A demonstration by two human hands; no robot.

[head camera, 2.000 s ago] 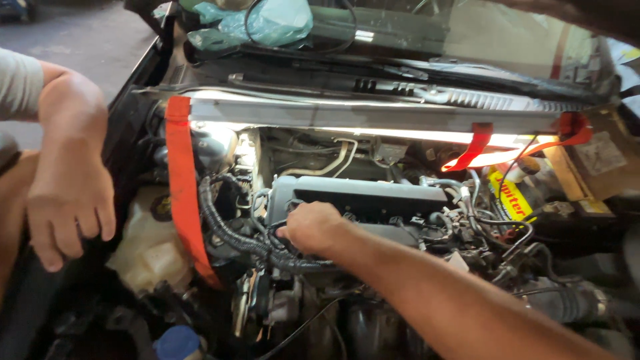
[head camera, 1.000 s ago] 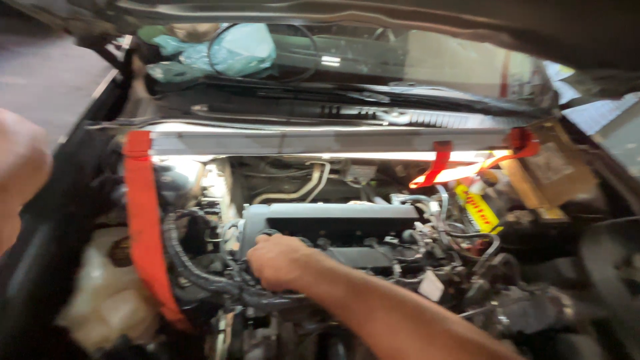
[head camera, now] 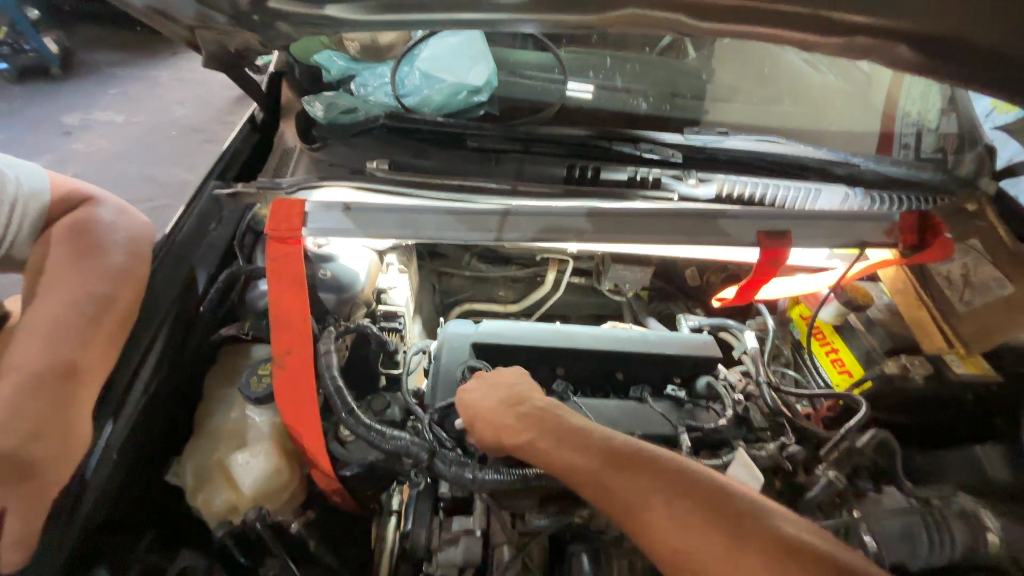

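My right hand [head camera: 500,410] reaches in from the lower right, its fingers curled at the left end of the dark engine cover [head camera: 592,338]. The fingertips are mostly hidden, so whether they grip a part cannot be told. Just behind the knuckles is a dark round part [head camera: 474,368]. Thin wires and a thick corrugated wiring conduit [head camera: 392,438] run beside and below the hand. Ignition coil connectors [head camera: 562,387] sit along the cover, right of the hand. My left hand is not in view.
A co-worker's bare arm [head camera: 88,320] rests by the left fender. A light bar [head camera: 520,222] with red straps [head camera: 292,344] spans the engine bay. A coolant reservoir [head camera: 240,448] is at left, a Jupiter battery [head camera: 828,348] at right. The raised hood [head camera: 560,16] hangs above.
The view has shifted. My right hand stays at the left end of the engine cover throughout. The co-worker's hand, seen at left two seconds ago, is now out of frame.
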